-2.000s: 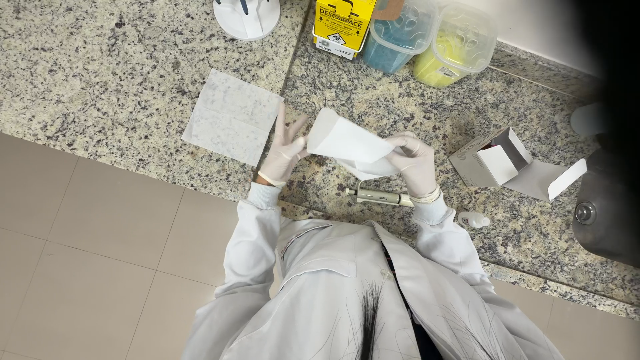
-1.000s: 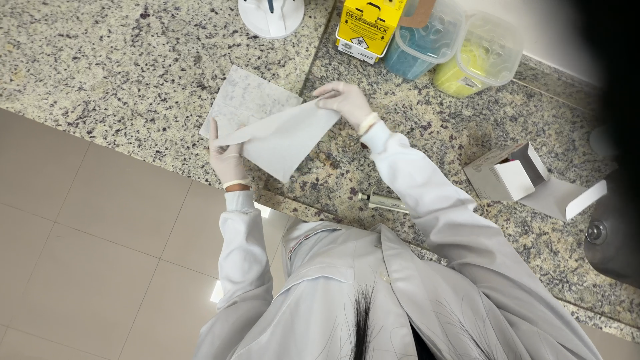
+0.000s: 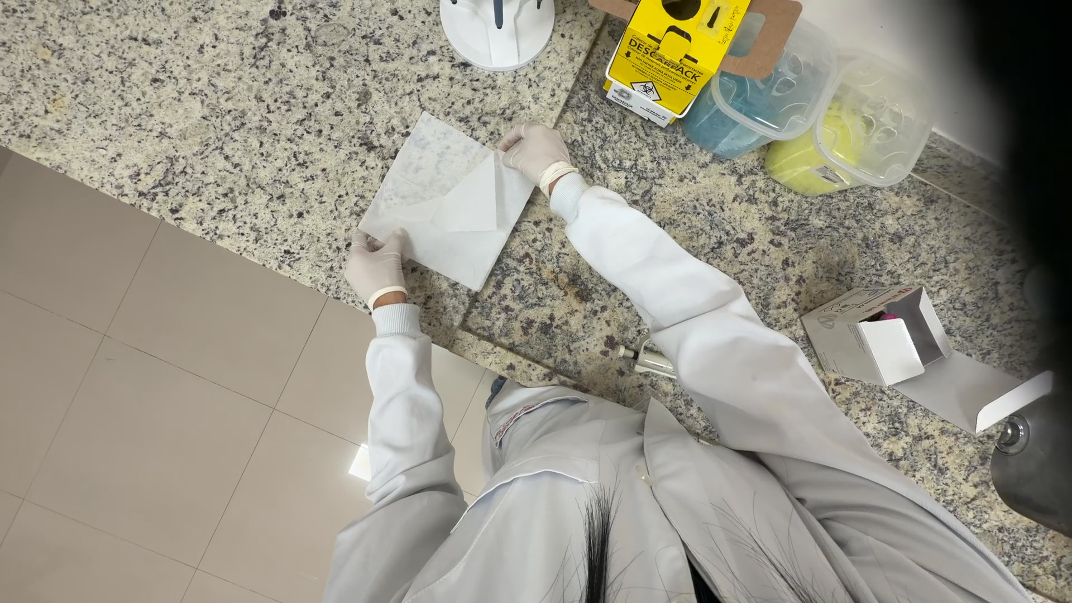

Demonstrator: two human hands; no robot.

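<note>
On the speckled granite counter lies a thin white sheet (image 3: 427, 167), through which the stone's pattern shows faintly. A second white sheet (image 3: 469, 243), partly folded, lies over its lower right part. My left hand (image 3: 377, 264), in a pale glove, pinches the sheets at their left corner. The upper right edge is pinched by my right hand (image 3: 534, 155), also gloved. Which layers each hand holds I cannot tell. A clear tubular device (image 3: 653, 362) with a dark tip lies near the counter's front edge, partly behind my right sleeve.
A yellow sharps container box (image 3: 662, 63) stands at the back, beside plastic tubs with blue contents (image 3: 729, 121) and yellow contents (image 3: 804, 155). A white round stand base (image 3: 498, 38) is at the top. An opened cardboard box (image 3: 846, 335) sits at right near a metal sink (image 3: 1034, 469).
Both hands have moved left with the second white sheet, which was held up in the air two seconds ago. It now lies over the sheet on the counter.
</note>
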